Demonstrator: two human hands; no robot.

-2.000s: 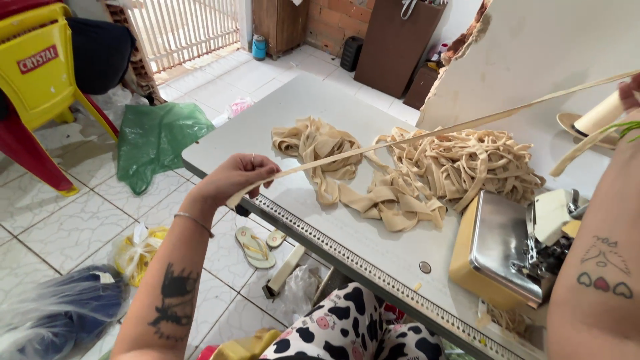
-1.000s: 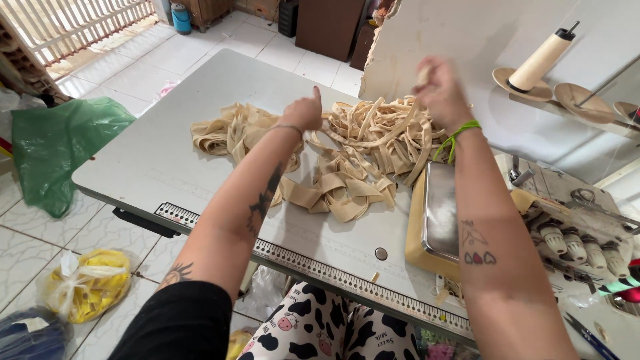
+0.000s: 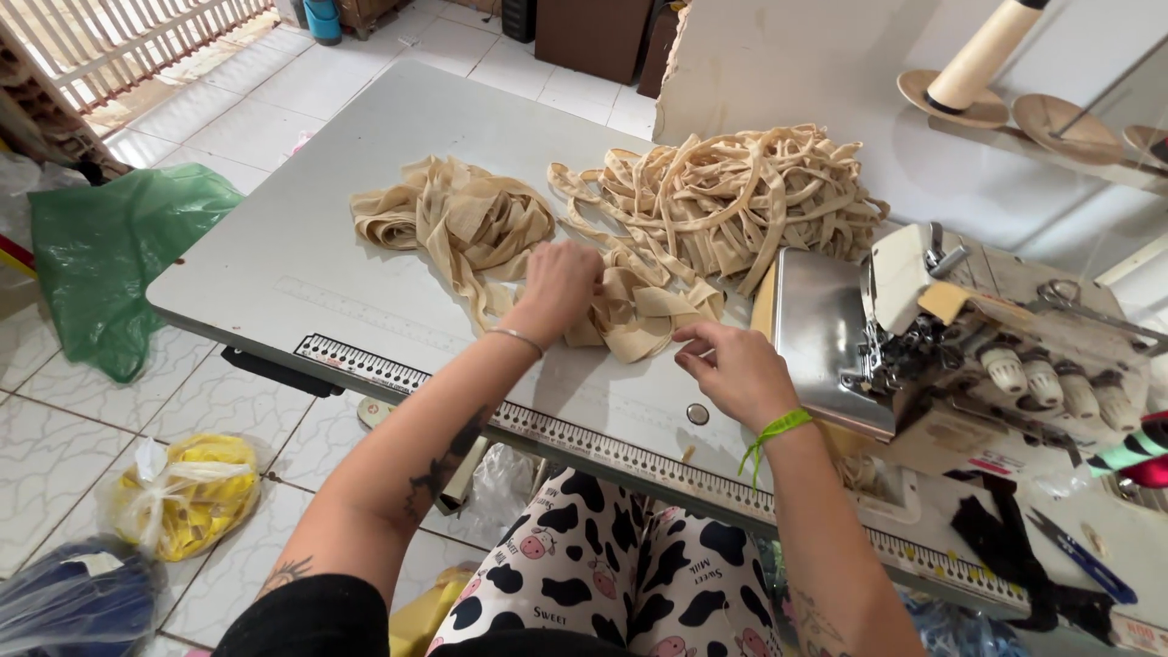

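Observation:
My left hand [image 3: 564,281] lies over the beige fabric strips [image 3: 639,310] at the middle of the sewing table [image 3: 347,274]; its fingertips are hidden, so a grip cannot be told. My right hand [image 3: 730,365] hovers at the right end of these strips, fingers slightly curled and apart, holding nothing. Flat, wide strips lie in a loose coil [image 3: 456,210] to the left. Behind, a large heap of narrow, folded beige strips [image 3: 730,201] reaches toward the overlock sewing machine [image 3: 912,292].
A measuring tape [image 3: 584,438] runs along the table's front edge. Blue-handled snips [image 3: 1086,557] and black cloth [image 3: 1004,547] lie at the right. A thread cone [image 3: 981,59] stands behind the machine. A green plastic bag [image 3: 128,255] and a bag of yellow material [image 3: 196,493] are on the floor.
Two seconds ago a strip was stretched between my hands; it no longer is. Since one second ago, my right hand has come down from the heap toward the near strips. The view has shifted right.

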